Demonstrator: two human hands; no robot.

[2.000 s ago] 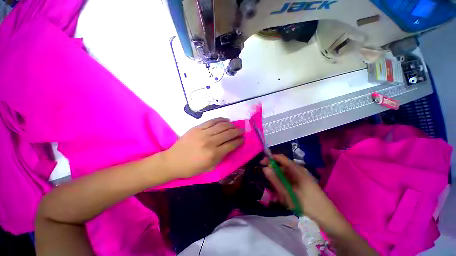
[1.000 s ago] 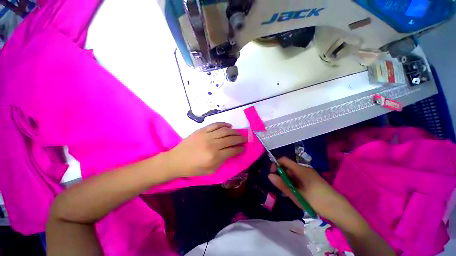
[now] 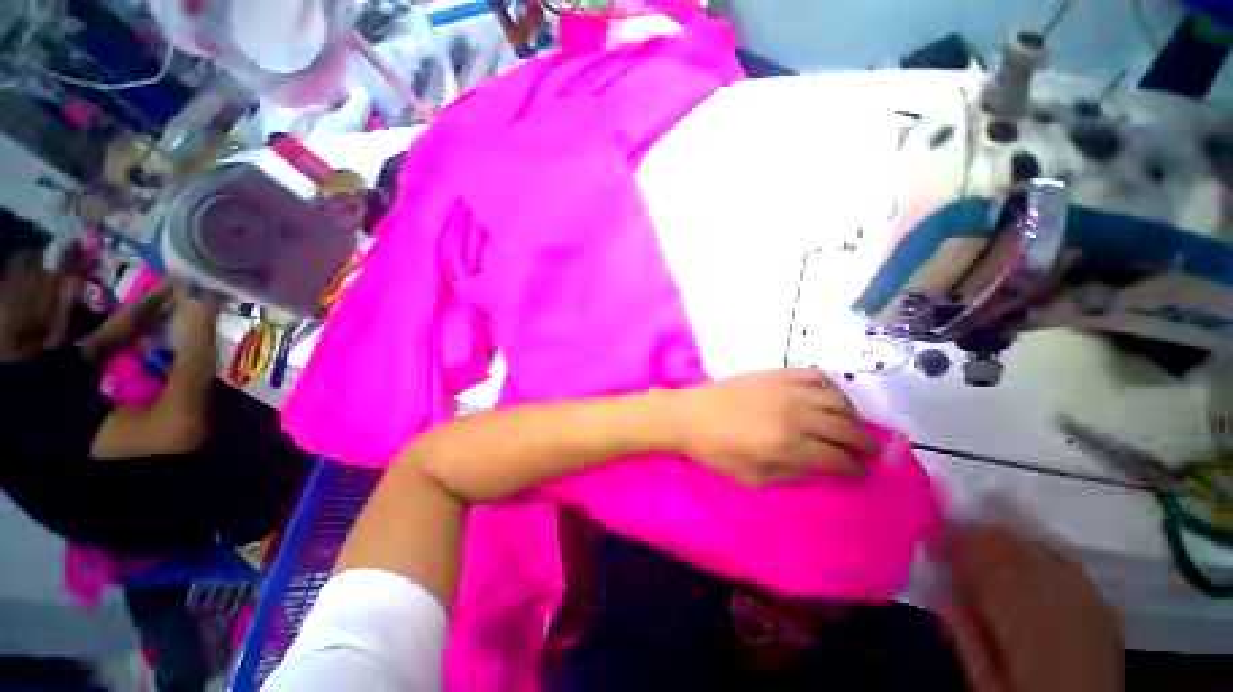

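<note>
A large bright pink panel point(image 3: 582, 257) runs from the back of the table down to its front edge. My left hand point(image 3: 784, 426) grips the panel near its right end, left of and below the machine head. My right hand point(image 3: 1034, 602) is badly blurred at the panel's right end; its fingers and any hold cannot be made out. Scissors point(image 3: 1185, 498) with green and yellow handles lie on the table at the right, out of my hands. The white and blue sewing machine head point(image 3: 987, 291) stands at upper right; the needle area is unclear.
A blue slatted basket point(image 3: 318, 561) is below the table at left, with pink cloth beside it. A person in dark clothes point(image 3: 162, 460) sits at far left by another machine point(image 3: 250, 230). Rubber bands or cords point(image 3: 253, 354) lie near that machine.
The view has swung left. The scissors have left my right hand and lie on the table. My right hand has moved to the panel's right end. My left hand stays on the panel.
</note>
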